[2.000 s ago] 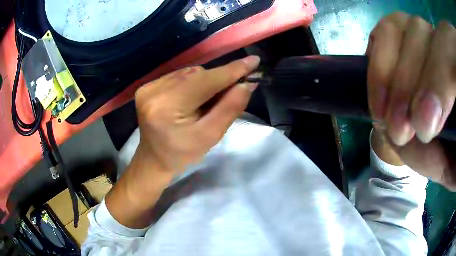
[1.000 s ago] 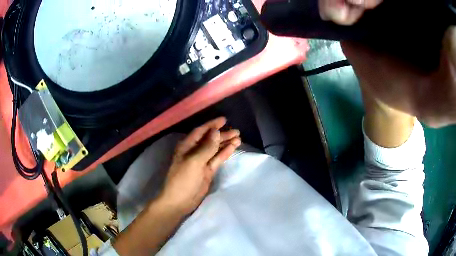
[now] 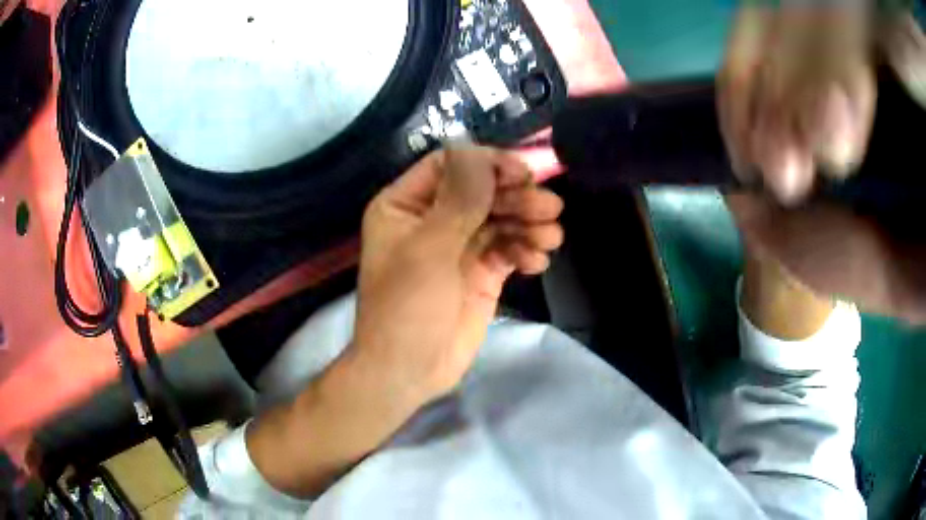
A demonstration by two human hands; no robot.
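My right hand [image 3: 812,122] is wrapped around the thick black electric screwdriver [image 3: 650,137], whose front end points left towards the housing corner; its bit is not visible. My left hand [image 3: 437,264] is at the near edge of the black housing [image 3: 294,218], fingers curled, thumb and forefinger close together near the control board [image 3: 487,76]. Whether it holds a small part cannot be made out. The pale round disc [image 3: 264,76] sits in its black ring. The yellow-edged power supply board [image 3: 147,234] lies at the housing's near left corner.
The housing lies on a red-pink surface [image 3: 36,345]. A black power cord [image 3: 69,264] loops down its left side, with ends hanging over the edge. Brown cardboard [image 3: 147,477] with black units is at the lower left. A green bench [image 3: 701,264] is on the right.
My left hand has risen from my lap to the housing's edge. The screwdriver has come down and its front end is lower. The housing has shifted right in view.
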